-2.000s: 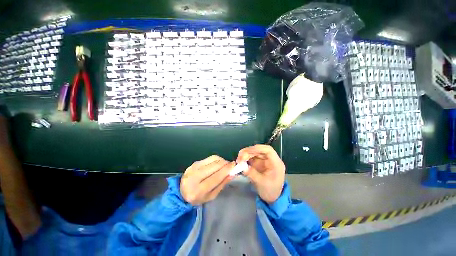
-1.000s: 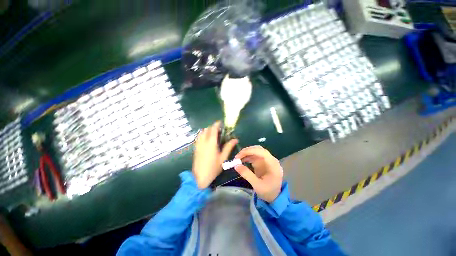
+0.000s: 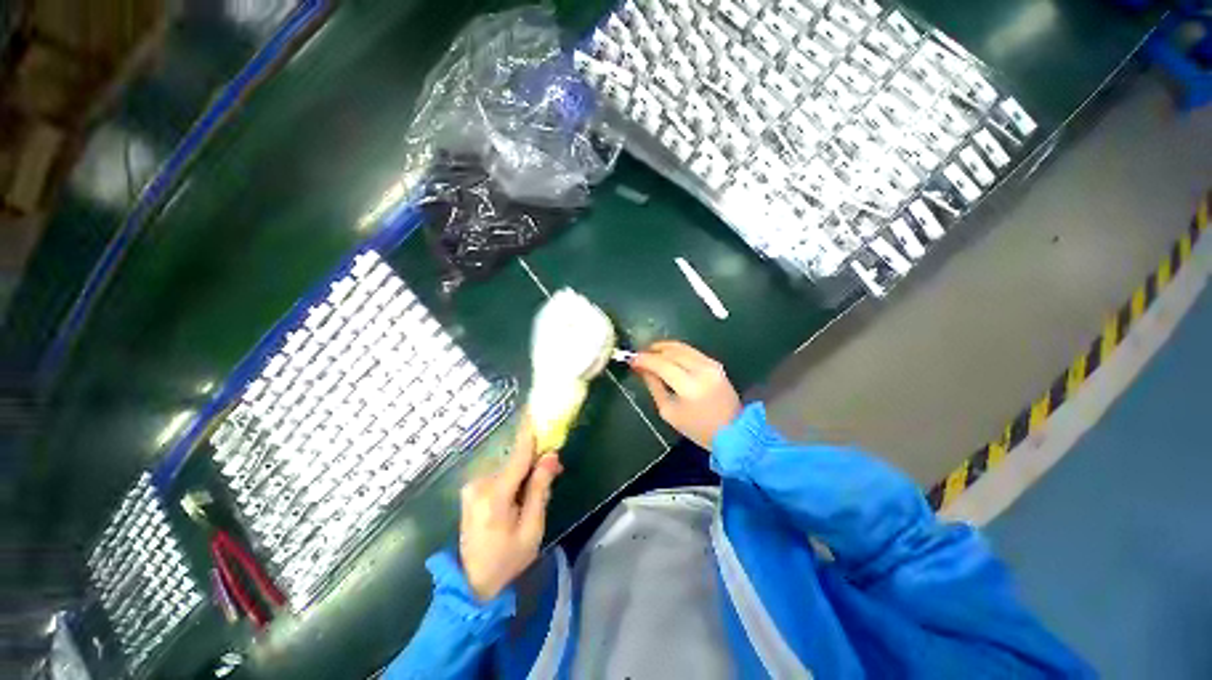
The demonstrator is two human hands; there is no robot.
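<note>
The squeeze bag (image 3: 572, 348) is off to the front of me, its bulbous white end pointing away and its yellow narrow end toward me. My left hand (image 3: 505, 515) grips the yellow end; the dark tip is hidden. My right hand (image 3: 686, 393) pinches a small white housing (image 3: 622, 356) between thumb and fingers, right beside the bag's white end. I cannot tell if the housing touches the bag. Most of the housing is covered by the fingertips.
A blister tray of white parts (image 3: 359, 412) lies left, another tray of assemblies (image 3: 798, 120) upper right. A crumpled clear bag (image 3: 512, 120) with black parts (image 3: 485, 226) lies beyond. Red-handled pliers (image 3: 246, 574) lie at lower left. A flat white strip (image 3: 702, 288) lies right of the squeeze bag.
The view has turned. My left hand has taken hold of the squeeze bag, which lay on the bench before. My right hand still holds the white housing, now away from my left hand.
</note>
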